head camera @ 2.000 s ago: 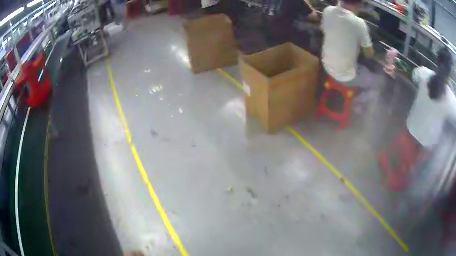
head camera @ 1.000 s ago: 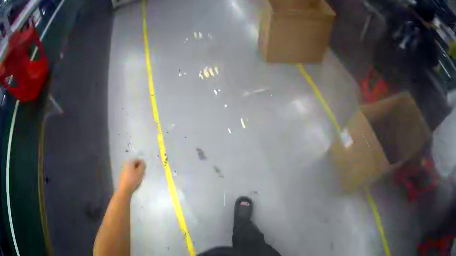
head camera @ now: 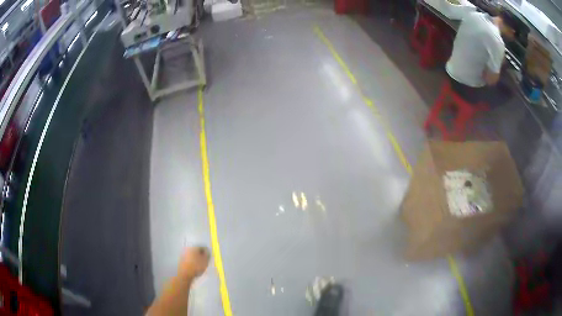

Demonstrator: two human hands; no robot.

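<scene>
My left hand [head camera: 196,261] shows at the lower left, bare and a little blurred, with its fingers curled over the grey floor [head camera: 265,142]. No held object can be made out. My right hand is out of the picture. A dark shoe [head camera: 329,299] shows at the bottom edge. A large open cardboard box [head camera: 425,216] stands at the right with whitish pieces inside.
Yellow lines [head camera: 209,203] run along the floor on both sides. A metal-framed table [head camera: 179,77] bears equipment at the upper left. A person in a white top [head camera: 474,52] is by a red stool [head camera: 453,114] at the right. A red object [head camera: 21,299] is at the lower left.
The view has moved forward along the floor. The table has come nearer, and the farther cardboard box now appears close at the right. My left hand appears lower and further right than one second ago.
</scene>
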